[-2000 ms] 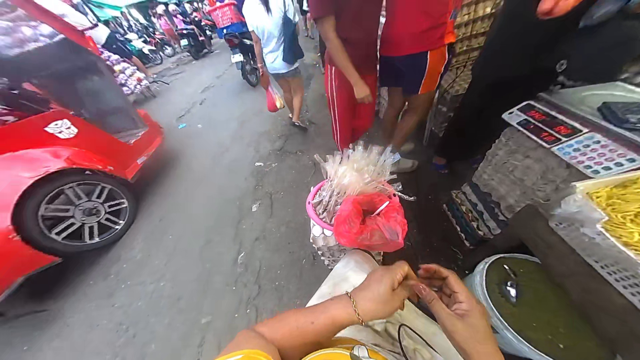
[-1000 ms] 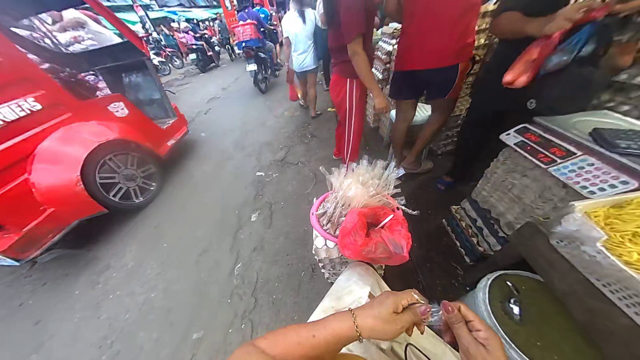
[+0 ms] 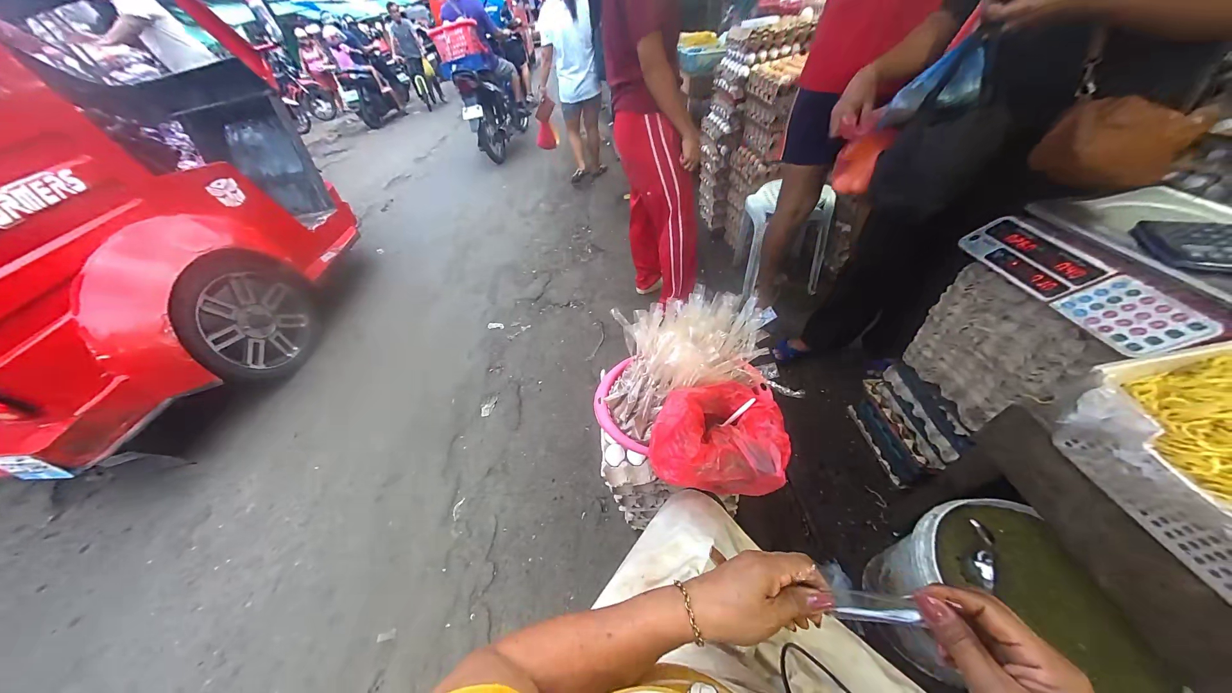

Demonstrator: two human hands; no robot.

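Observation:
My left hand (image 3: 760,597), with a chain bracelet at the wrist, pinches one end of a small clear plastic strip or bag (image 3: 876,608). The other end is between the thumb and fingers of my right hand (image 3: 991,640). Both hands are over my pale trousers, beside a round metal pot (image 3: 890,568) with a greenish lid-like top. Beyond my knee, a pink-rimmed basket (image 3: 604,409) holds many thin clear plastic packets (image 3: 683,351), with a red plastic bag (image 3: 722,448) at its right side. Egg trays (image 3: 645,499) are stacked under it.
A red vehicle (image 3: 144,289) stands at the left. At the right are a digital scale (image 3: 1088,289), a crate of yellow noodle-like strands (image 3: 1189,419) and stacked egg trays (image 3: 991,346). Several people stand ahead, near a plastic stool (image 3: 765,207); motorcycles (image 3: 491,106) are farther up the road.
My hands have moved apart, and the clear plastic is stretched between them. The person in black at the right has leaned farther into view with the plastic bags.

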